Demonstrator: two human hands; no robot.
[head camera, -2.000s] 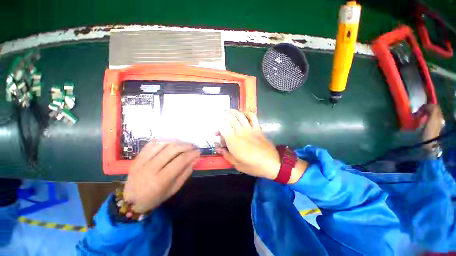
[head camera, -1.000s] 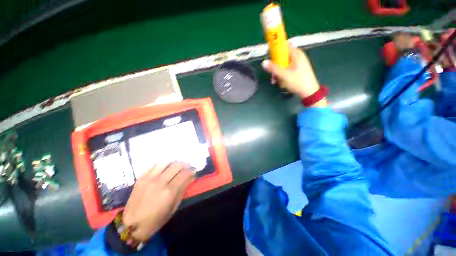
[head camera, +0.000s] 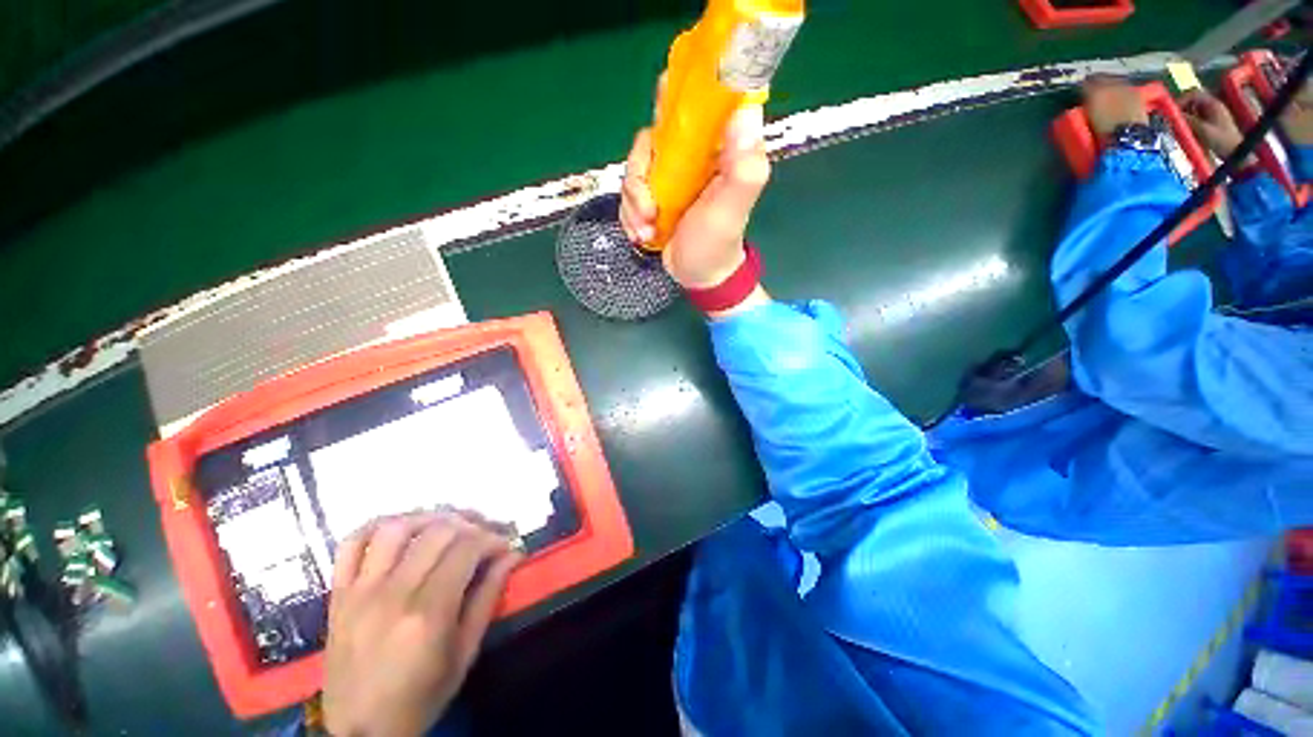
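The open tablet (head camera: 310, 475) lies in the red-orange fixture tray (head camera: 592, 461), with its bright white battery (head camera: 432, 468) and the main board (head camera: 264, 554) at the left end. My left hand (head camera: 411, 619) rests over the tablet's lower edge, fingers bent together; whether it pinches something small is hidden. My right hand (head camera: 698, 209) grips the yellow-orange electric screwdriver (head camera: 706, 108), tilted over the round screw dish (head camera: 612, 259). The screwdriver's tip is hidden by my hand at the dish.
The grey-beige sticker sheet (head camera: 303, 324) lies behind the tray. Small cabled modules (head camera: 94, 557) lie at the left. At the right, other people's hands (head camera: 1116, 108) hold red trays (head camera: 1077, 144). A black cord (head camera: 1152, 238) crosses the right side.
My right hand left the tablet, took hold of the screwdriver and brought it left to the dish. My left hand stays at the tablet. The camera view has turned and shifted.
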